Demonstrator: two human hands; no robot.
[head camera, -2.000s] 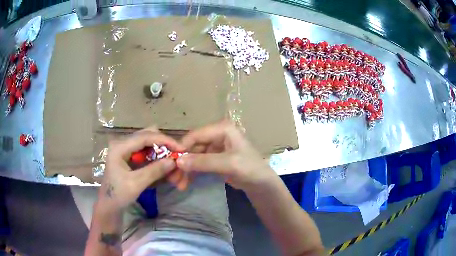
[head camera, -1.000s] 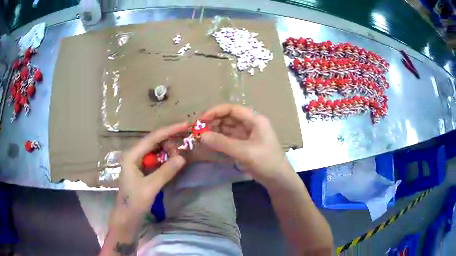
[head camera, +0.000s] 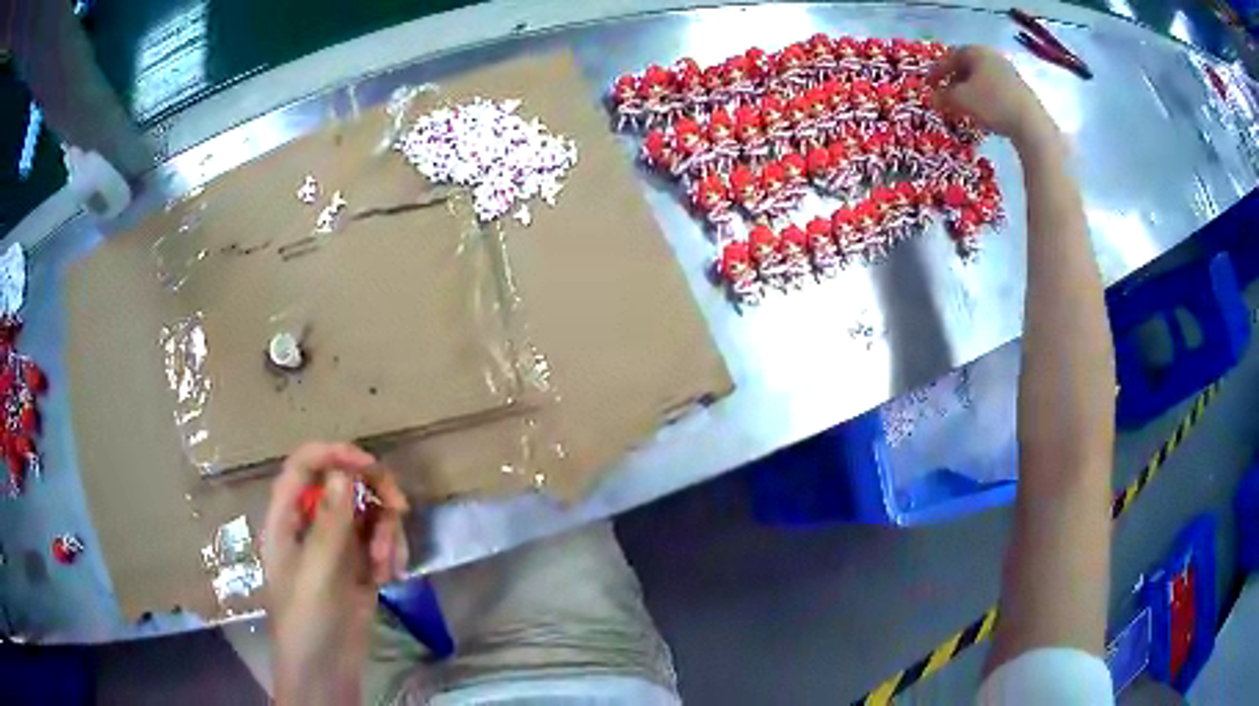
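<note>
My left hand (head camera: 332, 531) is closed around a red-and-white toy figure (head camera: 362, 499) over the cardboard's near edge; fingers hide part of it. My right hand (head camera: 987, 94) is at the far right end of the rows of red-headed figures (head camera: 828, 166), its fingertips among the back rows. Whether it grips a figure there cannot be told. Small white parts (head camera: 490, 155) lie heaped on the cardboard mat (head camera: 594, 317). A whitish round cup (head camera: 286, 350) stands on a dark stain on the mat.
Loose red-headed figures (head camera: 17, 407) lie at the left edge, with a single one (head camera: 66, 548) nearer. Red-handled pliers (head camera: 1049, 44) lie at far right. A blue bin (head camera: 891, 476) is below the bench. Another person's arm (head camera: 83, 83) shows at the upper left.
My right hand has left my left hand and moved far right to the figure rows. My left hand still holds a figure. The view has turned to the right.
</note>
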